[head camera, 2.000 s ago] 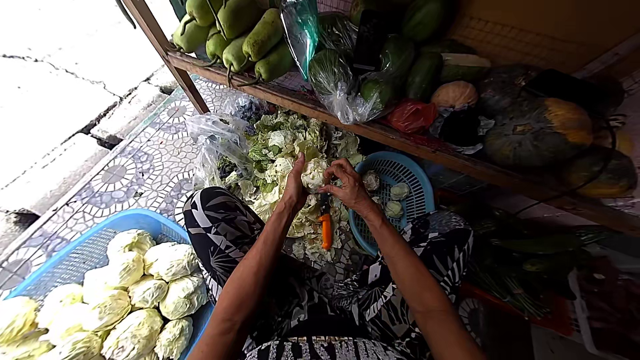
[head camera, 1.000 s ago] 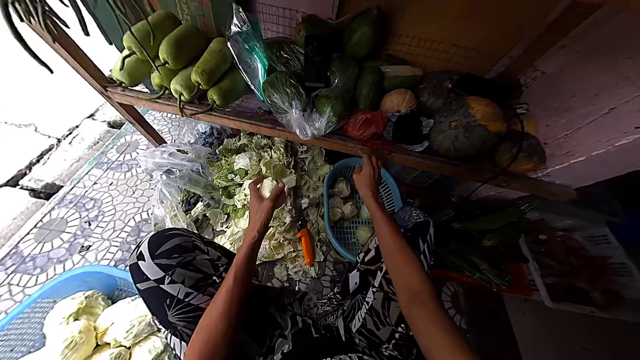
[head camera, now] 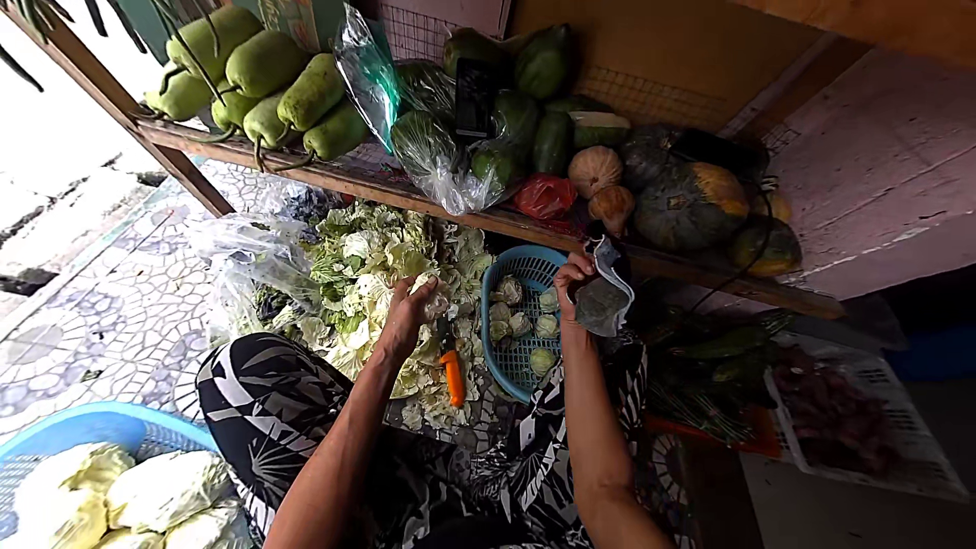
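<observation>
My left hand (head camera: pixel 412 305) holds a small pale cabbage head (head camera: pixel 436 299) over a heap of loose cabbage leaves (head camera: pixel 377 263). My right hand (head camera: pixel 573 284) grips a grey cloth item (head camera: pixel 604 299), its opening edged in lighter fabric, just right of a blue plastic basket (head camera: pixel 499 366). Small trimmed cabbage heads (head camera: pixel 547 326) lie in that basket. A knife with an orange handle (head camera: pixel 453 377) rests on the leaves between my forearms, its blade pointing away from me and partly hidden.
A wooden shelf (head camera: pixel 343 183) crosses ahead with green gourds (head camera: pixel 267 62), pumpkins (head camera: pixel 682 206) and bagged vegetables. A larger blue basket (head camera: pixel 114 415) of cabbages stands at lower left. Clear plastic bags (head camera: pixel 255 259) lie left of the leaves; a white crate (head camera: pixel 911 427) is at right.
Both hands were together at the cabbage head, then parted. My right hand reached to the shelf edge beyond the small basket and now holds the grey cloth item. The view has shifted right.
</observation>
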